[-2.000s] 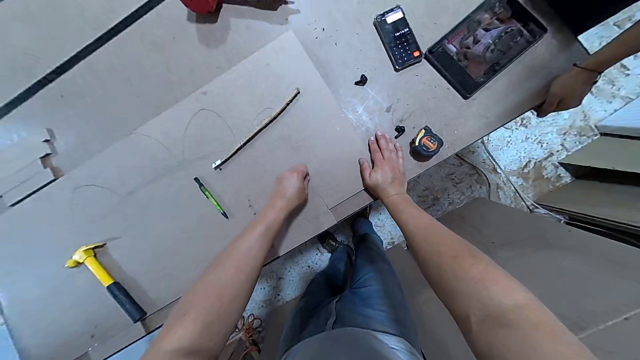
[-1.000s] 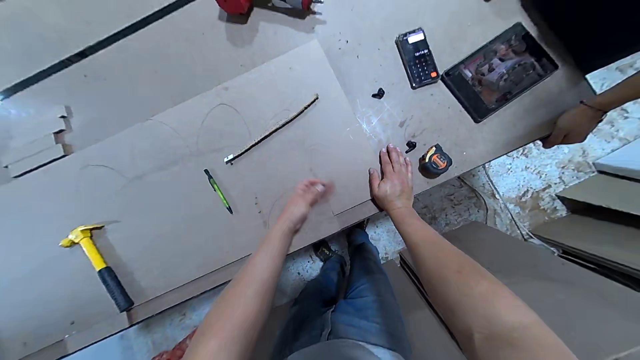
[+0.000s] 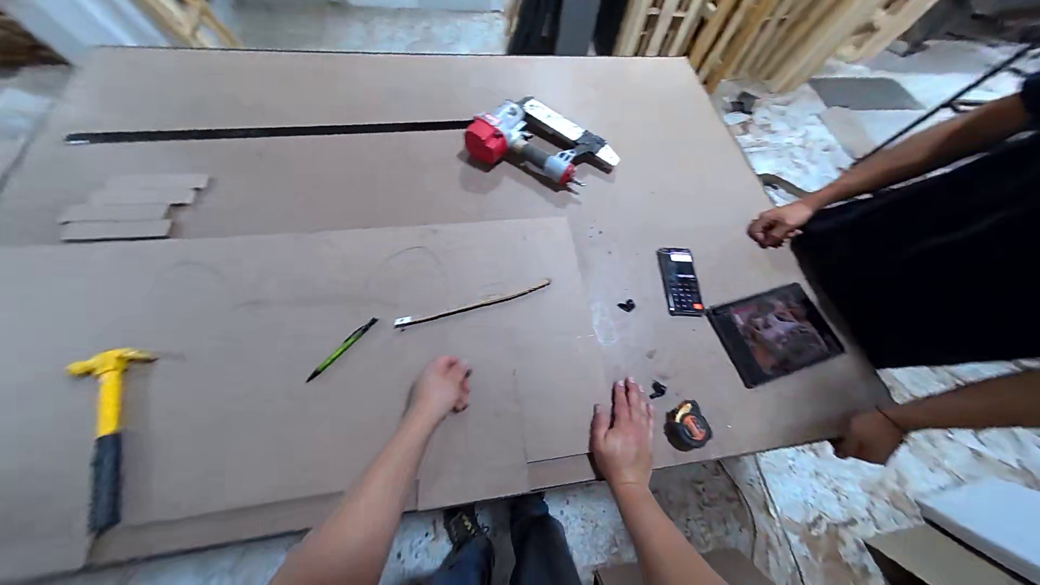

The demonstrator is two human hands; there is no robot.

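My left hand [image 3: 443, 386] hovers over or rests on a flat brown board [image 3: 268, 406], its fingers curled and nothing seen in them. A green pen [image 3: 342, 350] and a thin bent strip [image 3: 475, 305] with a white end lie just beyond it. My right hand [image 3: 624, 435] lies palm down near the front edge, fingers extended. Beside it are a tape measure [image 3: 688, 425] and a small black piece [image 3: 658, 390]. A claw hammer [image 3: 109, 431] with a yellow head lies at the left. Faint curved pencil lines show on the board.
A red and grey nail gun [image 3: 524, 142] lies farther back, near a long black strip [image 3: 268, 132]. Thin offcuts [image 3: 130, 207] are at the left. A phone [image 3: 680, 282], a tablet [image 3: 776, 333] and another black piece [image 3: 626, 305] lie right. Another person's hand [image 3: 871, 436] touches the table edge.
The view has tilted up and now shows more of the table's far side. My left hand was open and blurred one second ago; now its fingers are curled. My right hand stays beside the tape measure.
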